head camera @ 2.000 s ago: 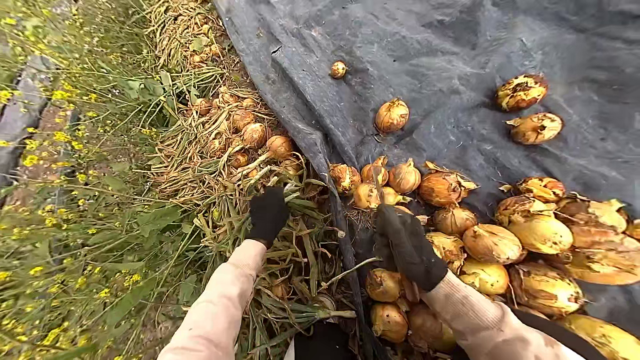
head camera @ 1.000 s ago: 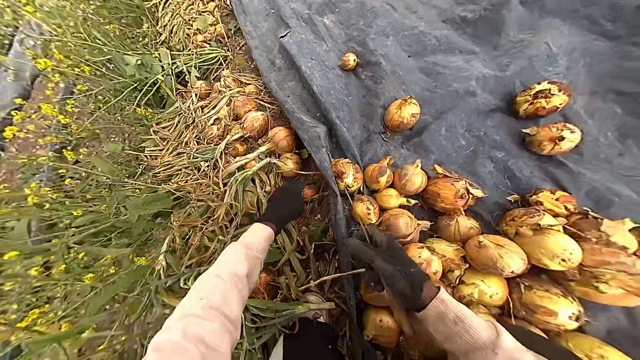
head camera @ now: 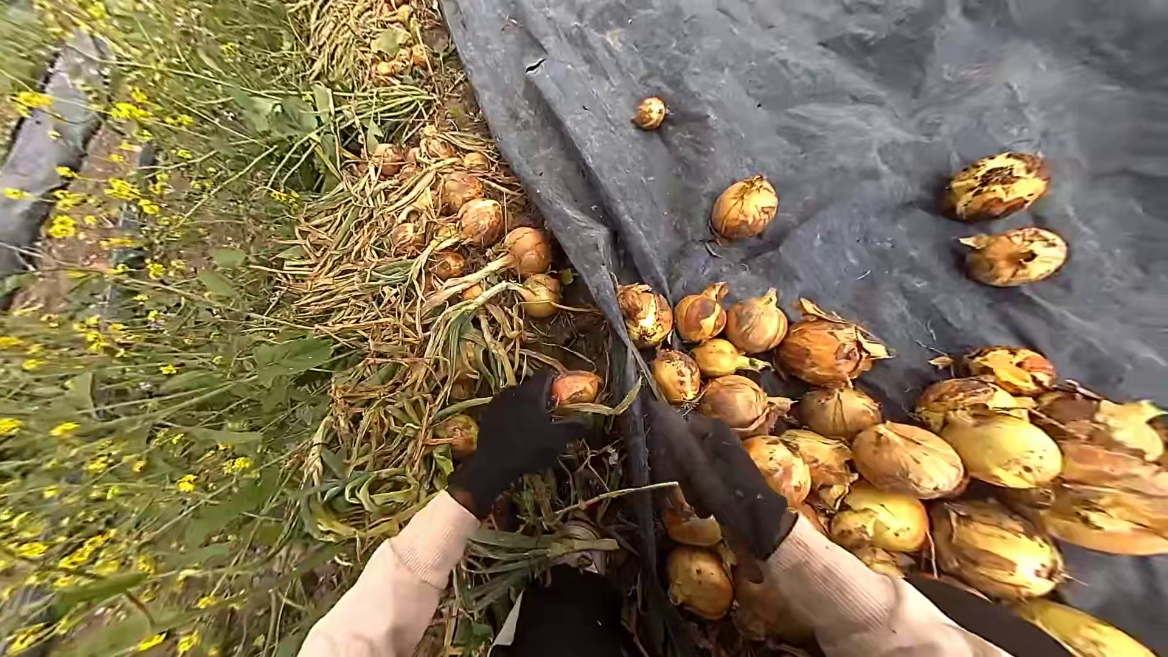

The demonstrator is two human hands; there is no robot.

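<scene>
My left hand [head camera: 520, 438], in a black glove, is at an onion [head camera: 576, 389] on the soil beside the sheet's edge; its fingertips are partly hidden, so a firm hold cannot be told. My right hand [head camera: 716, 474], also black-gloved and slightly blurred, lies over the edge of the black plastic sheet [head camera: 849, 119], left of the piled onions [head camera: 908, 459]. Whether its fingers hold anything is unclear. Other onions with dried leaves [head camera: 482, 222] lie on the ground ahead of my left hand.
Loose onions [head camera: 745, 208] rest farther up the sheet. Dry onion tops [head camera: 365, 274] cover the ground on the left, with yellow-flowered weeds [head camera: 128, 188] beyond them. A strip of dark sheeting [head camera: 50, 151] shows at the far left.
My left hand has moved right, towards the sheet's edge, and is now at the single onion there. My right hand remains near the sheet's edge. The view has shifted slightly.
</scene>
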